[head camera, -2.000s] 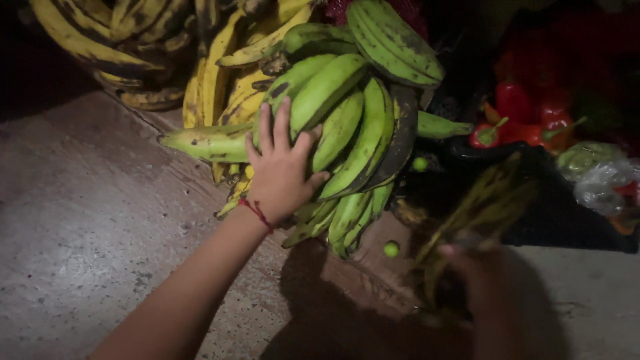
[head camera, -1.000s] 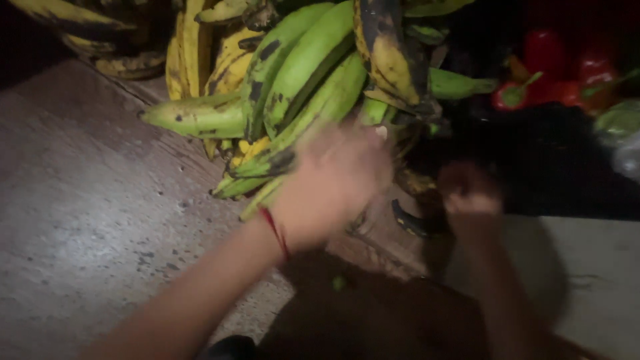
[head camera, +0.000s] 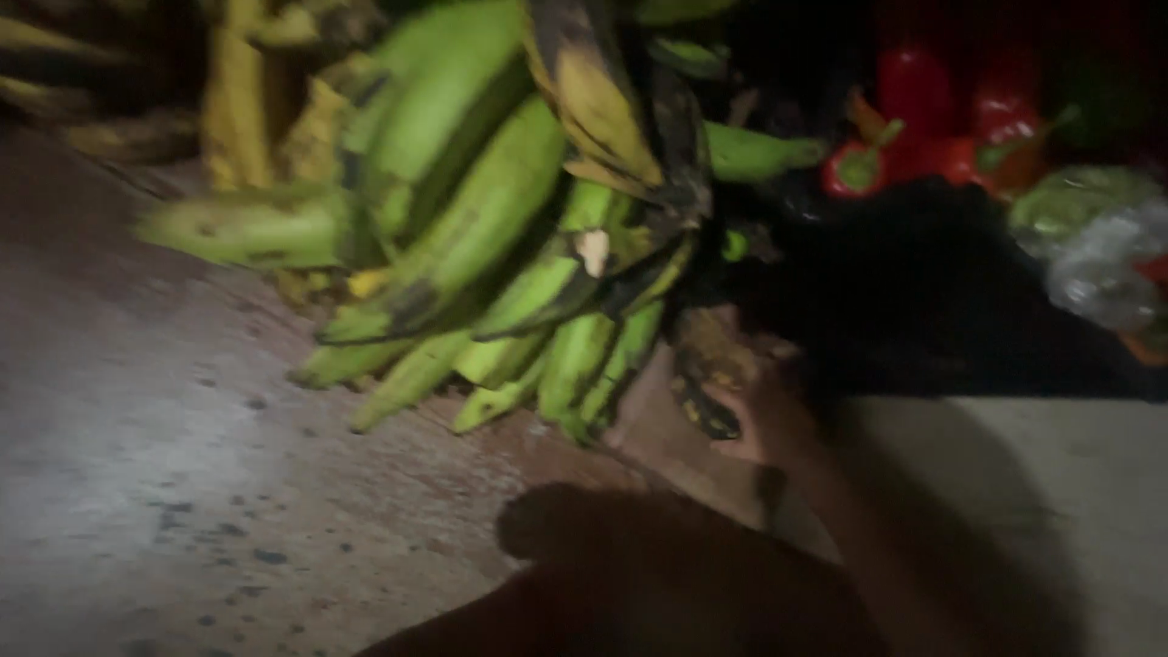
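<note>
My right hand [head camera: 766, 415], dim and blurred, grips a dark, yellow-flecked plantain [head camera: 704, 406] low beside the pile; how many fruits it grasps cannot be told. Just left of it lies a heap of green plantains [head camera: 484, 210], their lower tips spread over the worn surface. A blackened plantain with a yellow patch [head camera: 598, 109] rests on top of them. One more green plantain [head camera: 753, 153] sticks out to the right behind the heap. My left hand is outside the view.
Yellow plantains [head camera: 235, 109] stand behind the heap at the upper left. Red peppers [head camera: 912, 100] are at the upper right, with plastic-wrapped produce [head camera: 1100, 265] in front of them. A black sheet or bag [head camera: 922, 301] lies below the peppers. A small green fruit [head camera: 733, 245] sits near the heap.
My left hand has left the plantains and gone out of view. The dark-and-yellow plantain on top was not there two seconds ago. My right hand has moved in beside the heap.
</note>
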